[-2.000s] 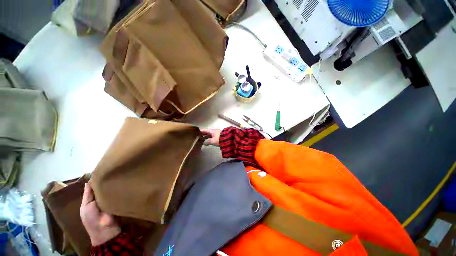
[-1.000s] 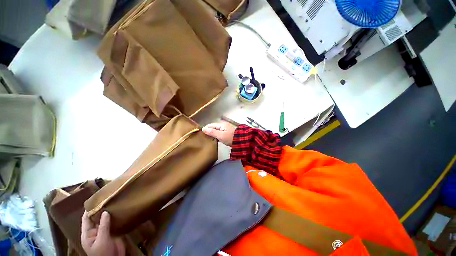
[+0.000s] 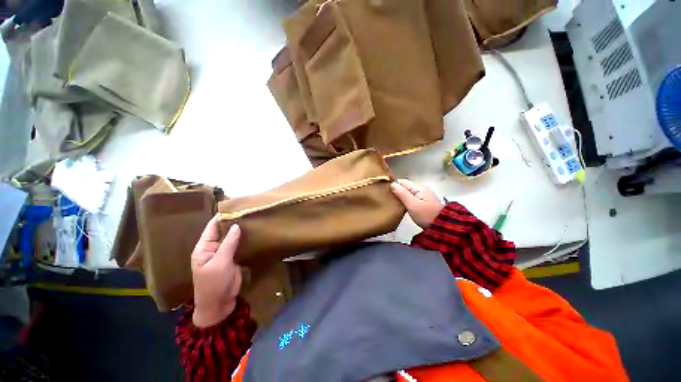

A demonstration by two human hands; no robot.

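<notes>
A brown fabric bag [image 3: 321, 213] is held level in front of the grey apron, its yellowish seam edge [image 3: 306, 197] facing up and running from hand to hand. My left hand [image 3: 216, 268] pinches the bag's left end between thumb and fingers. My right hand [image 3: 418, 201] pinches the right end at the end of the seam, thumb on top. The fingers under the fabric are hidden on both sides.
Stacked brown bags [image 3: 407, 71] lie beyond my hands, more brown bags [image 3: 175, 239] at the left. Grey-beige pieces [image 3: 131, 71] are far left. A tool cup [image 3: 472, 158], power strip [image 3: 552, 143] and green-handled tool [image 3: 504, 216] are right, near a blue fan [image 3: 672, 104].
The bag first turned from its flat panel to its seam edge, then came more level. Both hands kept hold. The view has swung, so the table things sit further right.
</notes>
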